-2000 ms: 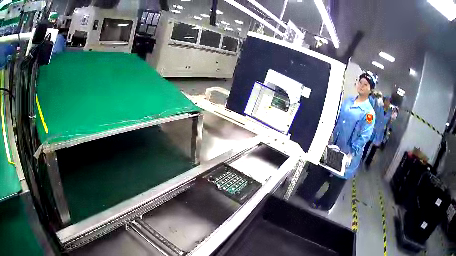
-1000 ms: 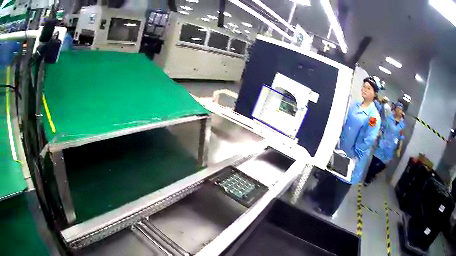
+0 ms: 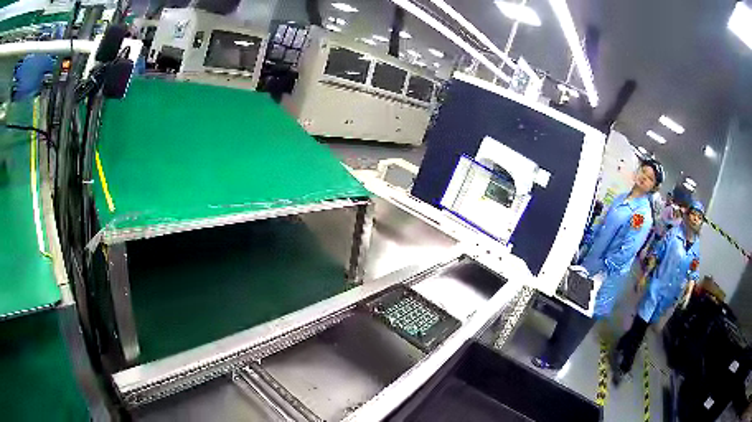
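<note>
Neither of my hands is in the picture. A black pallet (image 3: 446,333) lies flat across the conveyor, between its two rails. A green PCB panel (image 3: 411,316) of small repeated boards is seated in it. The silver conveyor (image 3: 289,336) runs from the lower left up to the dark blue machine panel (image 3: 445,140). Paired metal rods (image 3: 272,397) cross the conveyor bed nearer to me.
A large black tote (image 3: 495,387) stands along the conveyor's right side. A green-topped two-level bench (image 3: 223,148) is on the left. Beyond the machine, a person in a blue smock (image 3: 614,239) stands by a small dark keypad (image 3: 576,287). Another person (image 3: 666,276) is in the taped aisle, near black bins (image 3: 709,354).
The whole view has shifted, so the bench, conveyor and machine sit farther right. The pallet still lies on the conveyor. The second person in the aisle shows closer and more fully.
</note>
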